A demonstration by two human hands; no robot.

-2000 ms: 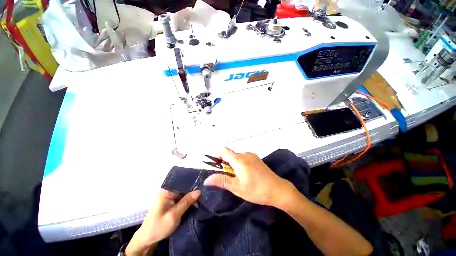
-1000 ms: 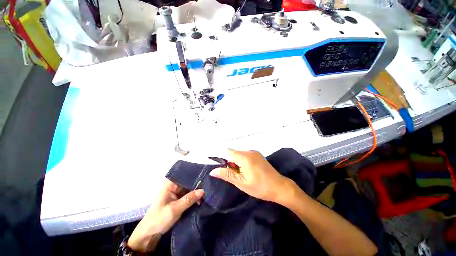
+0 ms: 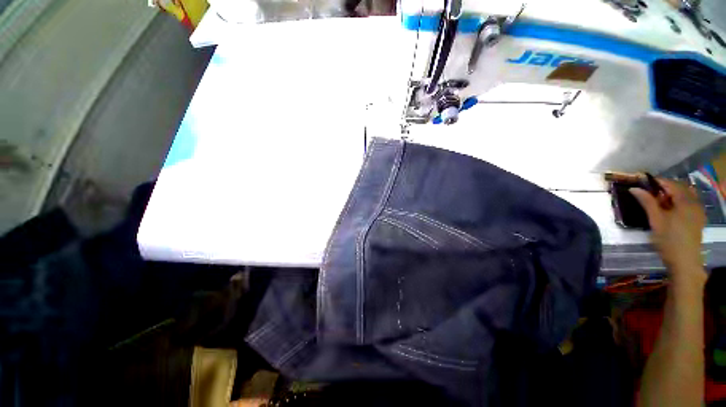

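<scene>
The dark denim garment [image 3: 470, 262] lies over the front edge of the machine table, with its waistband [image 3: 342, 262] running up to the needle area [image 3: 404, 131]. Pale double stitch lines show on it. My right hand [image 3: 678, 226] is at the far right over the black phone [image 3: 629, 208], with the dark and orange thread snips [image 3: 659, 191] between thumb and fingers. A small blurred patch of skin, apparently my left hand [image 3: 259, 391], shows at the bottom edge, mostly cut off; what it holds cannot be told.
The white JACK sewing machine [image 3: 541, 67] stands at the upper right, with its dark display panel at the right rim. The white table [image 3: 255, 159] extends left of the needle. A tan strip [image 3: 213, 377] hangs below the table's edge. Orange cord lies at right.
The view has shifted closer and leftward. The garment now reaches up to the needle and lies spread out. My right hand has left the cloth for the phone; my left hand has left the waistband corner.
</scene>
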